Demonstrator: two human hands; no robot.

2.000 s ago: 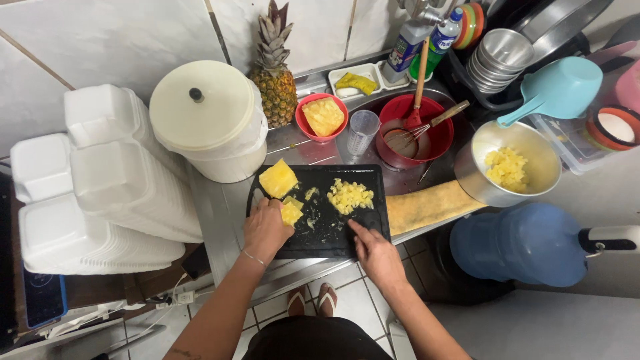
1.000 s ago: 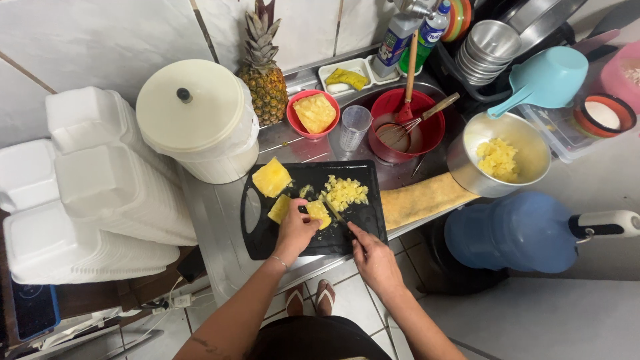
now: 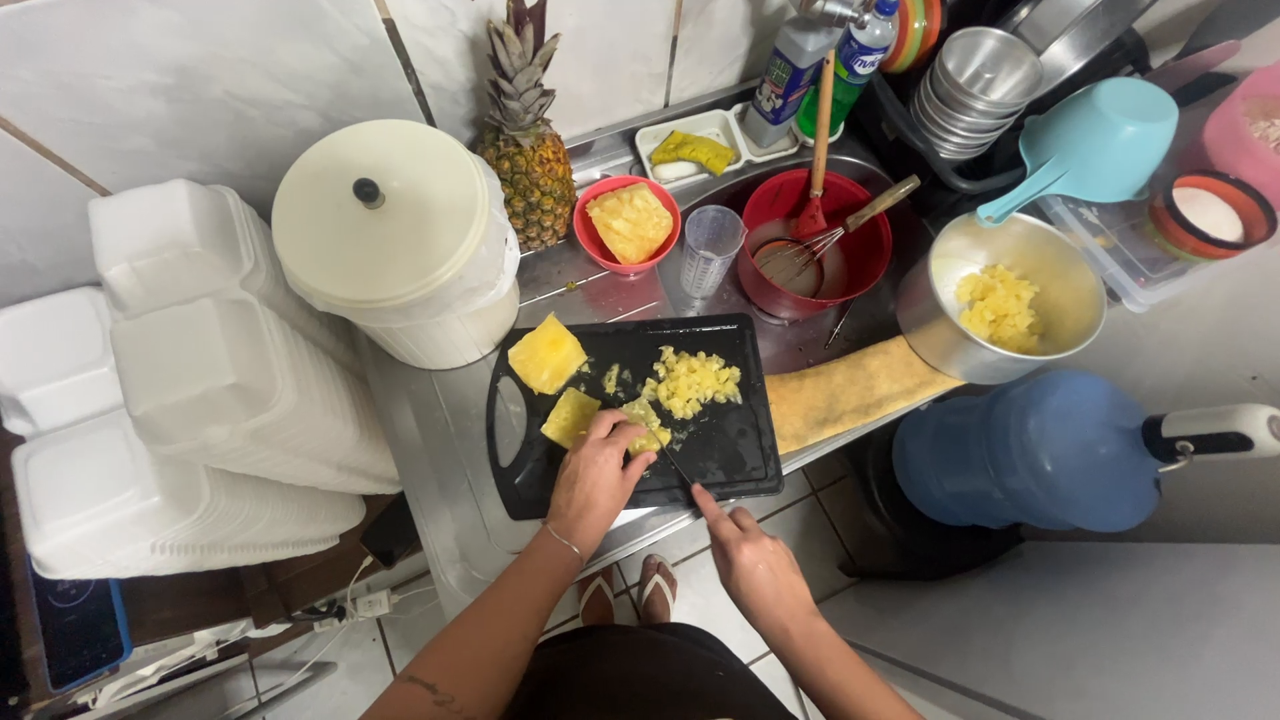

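Note:
On a black cutting board [image 3: 728,450], my left hand [image 3: 598,480] presses its fingertips on a partly cut pineapple piece [image 3: 645,425]. My right hand [image 3: 745,550] grips a knife [image 3: 677,466], its handle mostly hidden in the fingers and its blade at that piece. A second pineapple slab [image 3: 571,418] lies left of my left fingers, and a thicker pineapple chunk [image 3: 547,355] sits at the board's upper left. Diced pineapple [image 3: 692,382] is heaped at the board's upper right, above the blade.
Behind the board stand a lidded white bucket [image 3: 390,230], a whole pineapple [image 3: 528,185], a red bowl [image 3: 628,225] of pineapple, a measuring cup [image 3: 711,252] and a red pot [image 3: 870,260] with a whisk. An aluminum pot [image 3: 1080,305] holds pineapple pieces at right. Foam containers [image 3: 240,430] are stacked left.
The knife blade, raised near the diced heap one second ago, is now lower, at the piece under my left fingers. Two seconds ago my left hand was farther left on the board.

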